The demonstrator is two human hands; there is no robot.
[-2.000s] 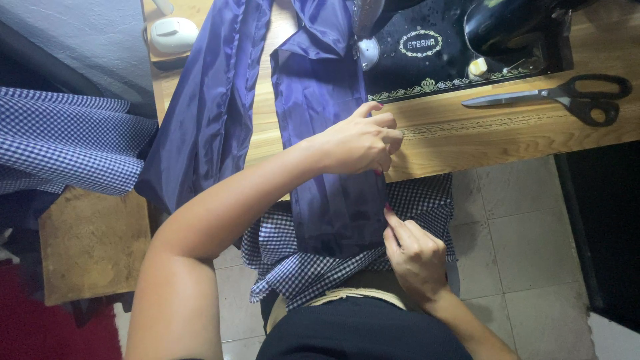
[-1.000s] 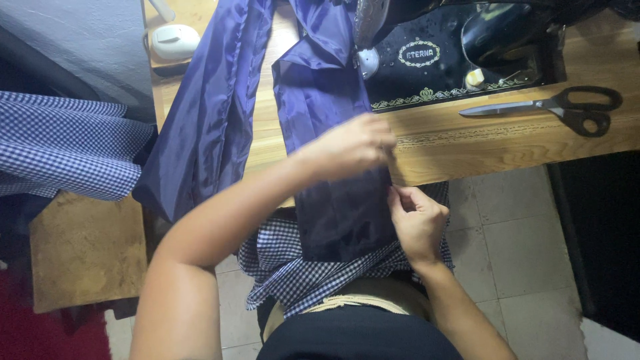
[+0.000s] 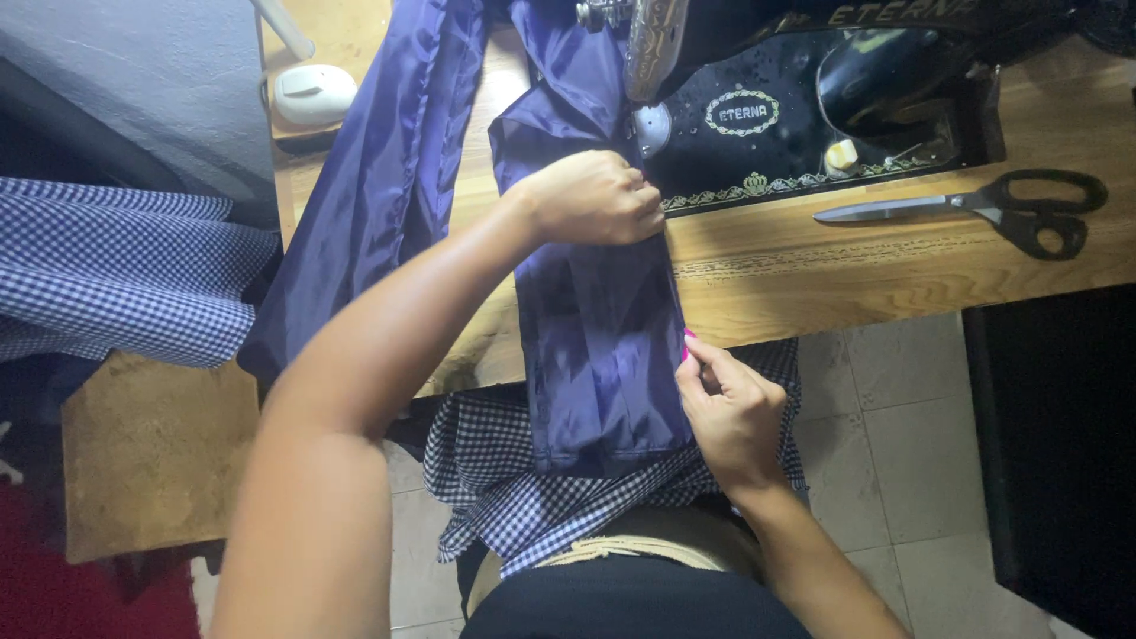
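Shiny dark-blue fabric [image 3: 603,355] runs from beside the needle area of a black Eterna sewing machine [image 3: 657,53] down over the table's front edge. My left hand [image 3: 599,197] is closed on the fabric's right edge, just below the machine's round metal plate [image 3: 652,131]. Lower on the same edge, my right hand [image 3: 732,399] pinches the fabric between thumb and fingertips. Another length of the blue fabric lies to the left, partly behind my left forearm. Blue-and-white checked cloth [image 3: 497,444] hangs beneath the fabric, over my lap.
Black-handled scissors [image 3: 994,209] lie on the wooden table [image 3: 799,275] at right. A white computer mouse [image 3: 314,95] sits at back left. Checked cloth [image 3: 115,266] hangs above a wooden stool [image 3: 155,453] at left. A black panel [image 3: 1056,444] stands at lower right.
My left hand has moved up along the fabric's right edge, toward the machine. My right hand remains at the lower part of that edge.
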